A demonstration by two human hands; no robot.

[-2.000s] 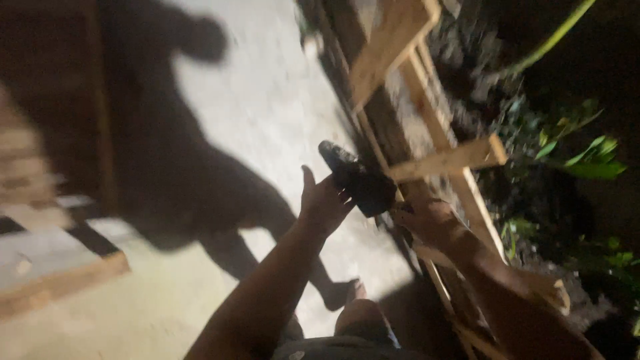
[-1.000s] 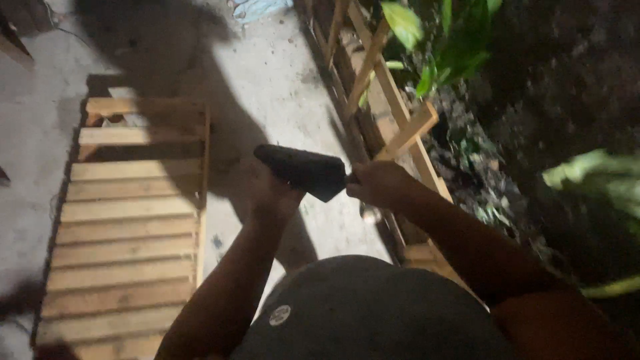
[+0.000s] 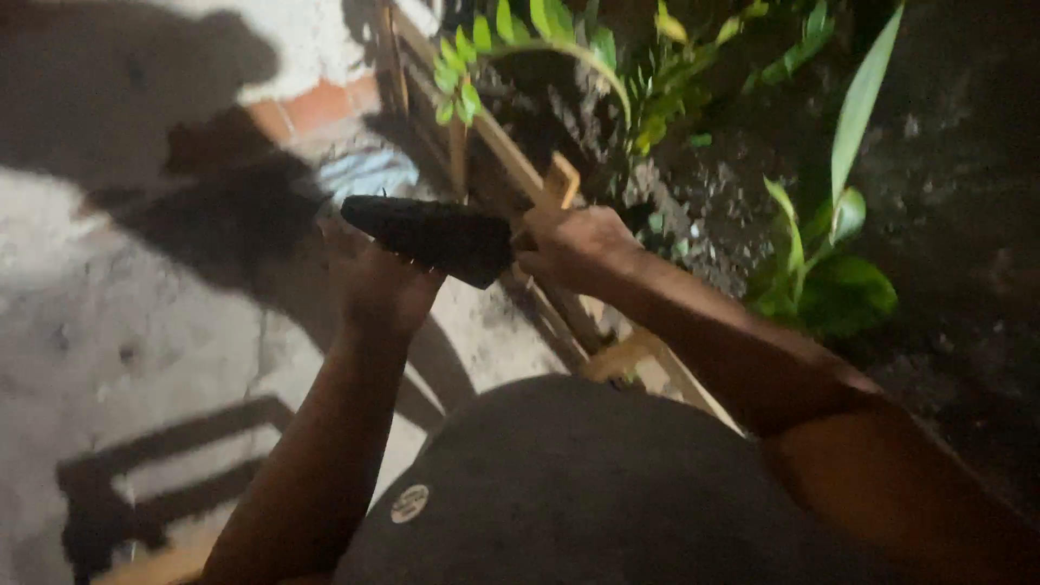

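A dark, elongated object point(image 3: 431, 236), broad at its right end and narrower and rounded at its left end, lies across the space between both hands. It is too dark to name; a brush or a trowel cannot be told apart. My left hand point(image 3: 382, 280) supports it from below and the left, with the fingers largely hidden behind it. My right hand point(image 3: 581, 244) is closed at its right end, apparently around a handle that the fingers hide. Just beyond my right hand, a short wooden piece point(image 3: 562, 180) sticks up from the wooden frame point(image 3: 508, 154).
The slatted wooden frame runs diagonally between the concrete floor point(image 3: 179, 349) and a soil bed. Green plants point(image 3: 837, 284) grow on the right. A pale blue crumpled thing point(image 3: 370, 172) lies near reddish tiles point(image 3: 317, 110). A wooden edge point(image 3: 162, 565) shows at bottom left.
The view has shifted strongly, bringing in more plants and taking most of the slatted wooden panel out of sight. Both hands stay at the dark object throughout.
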